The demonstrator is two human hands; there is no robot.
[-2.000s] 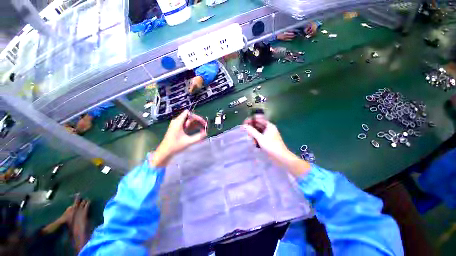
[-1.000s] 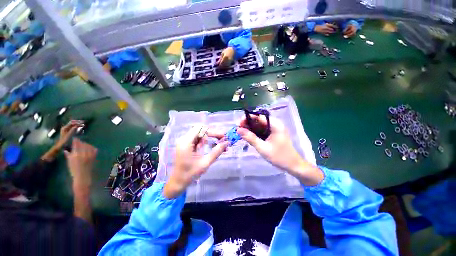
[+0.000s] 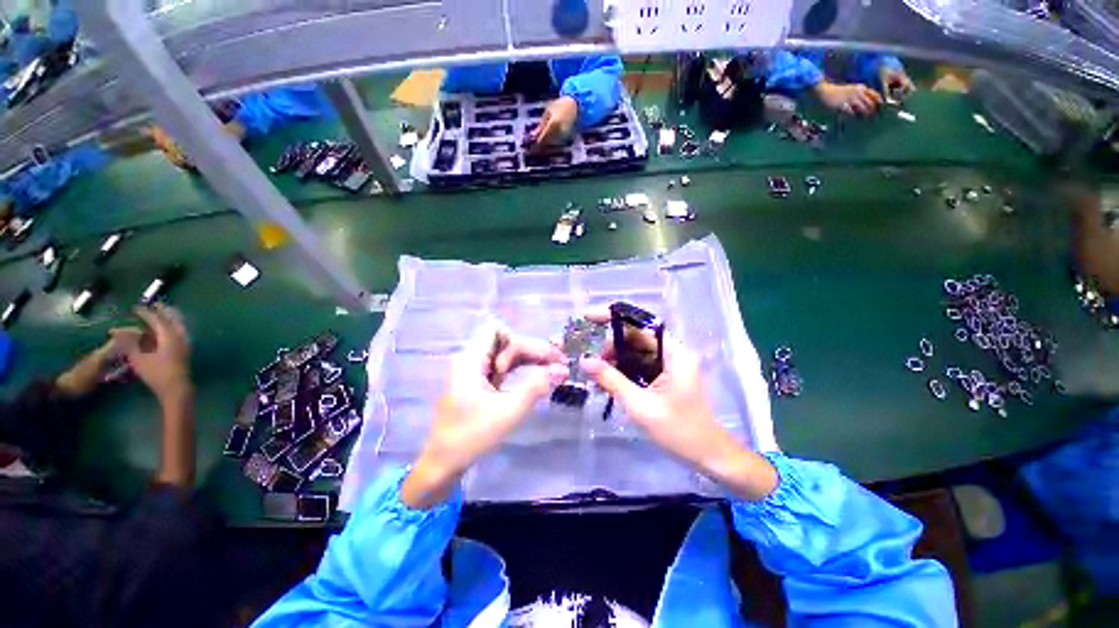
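My right hand (image 3: 669, 399) holds a black phone housing (image 3: 636, 329) with a window opening, tilted upright above the tray. A grey-green board (image 3: 584, 348) with a dark lower end is held between the fingertips of both hands, just left of the housing. My left hand (image 3: 491, 390) pinches the board's left edge with thumb and fingers. A thin dark prong shows below my right fingers; I cannot tell what it belongs to. Both hands are over a tray with a wrinkled whitish liner (image 3: 430, 313). My palms hide part of the housing and board.
A heap of dark units (image 3: 288, 417) lies left of the tray. Small silver rings (image 3: 994, 337) lie far right on the green bench (image 3: 847, 282). Across it, a person's hand reaches into a filled tray (image 3: 491, 174). A neighbour's hands (image 3: 160, 356) work at left. A metal post (image 3: 233, 166) slants down at upper left.
The tiny bright blue piece at my fingertips is gone from view and the grey-green board shows there. My hands are slightly lower. The view has shifted, and the neighbour's hands at left have moved.
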